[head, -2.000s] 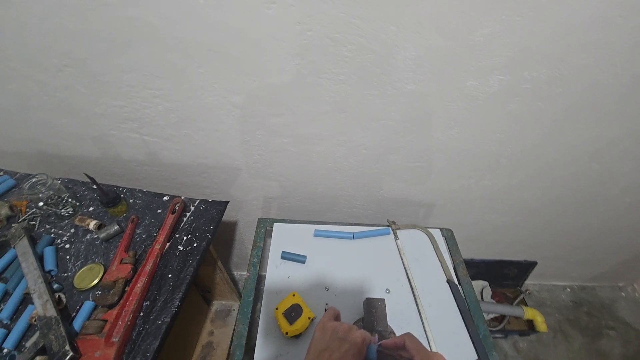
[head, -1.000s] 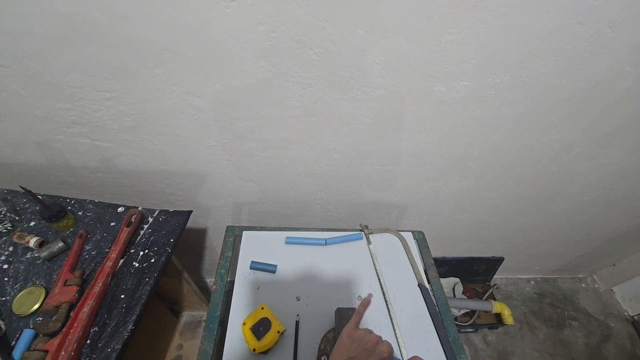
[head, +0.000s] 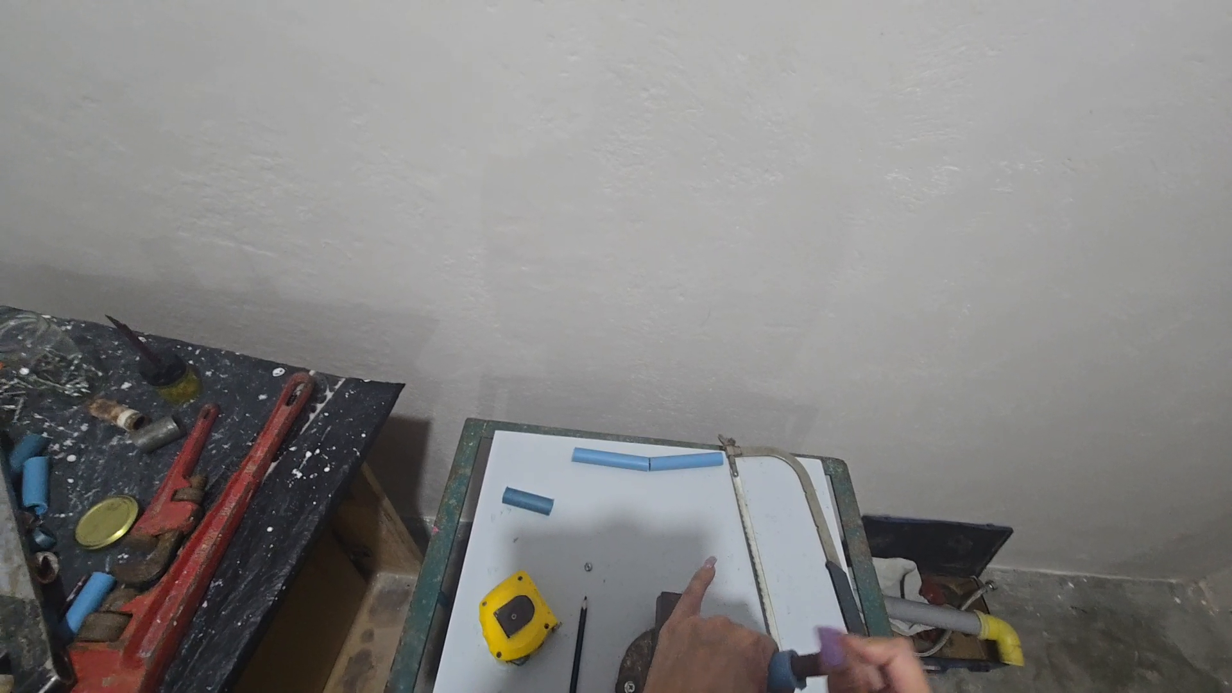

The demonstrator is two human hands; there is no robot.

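Note:
My left hand is over the front of the white board, index finger extended, the other fingers curled. A short blue pipe piece sticks out at its right side, apparently in its grip. My right hand pinches a small purple and dark brown item, whose dark end meets the pipe's end. Partly under my left hand is a dark metal vise. A pencil and a yellow tape measure lie left of it. A hacksaw lies on the right of the board.
More blue pipe pieces lie on the board. The black table at left bears a large red pipe wrench, a smaller one, a round lid and fittings. An open toolbox sits on the floor at right.
My right hand, out of view one second ago, is back with the purple and brown item. The blue pipe piece now shows beside my left hand. The pencil, not seen two seconds ago, is in view.

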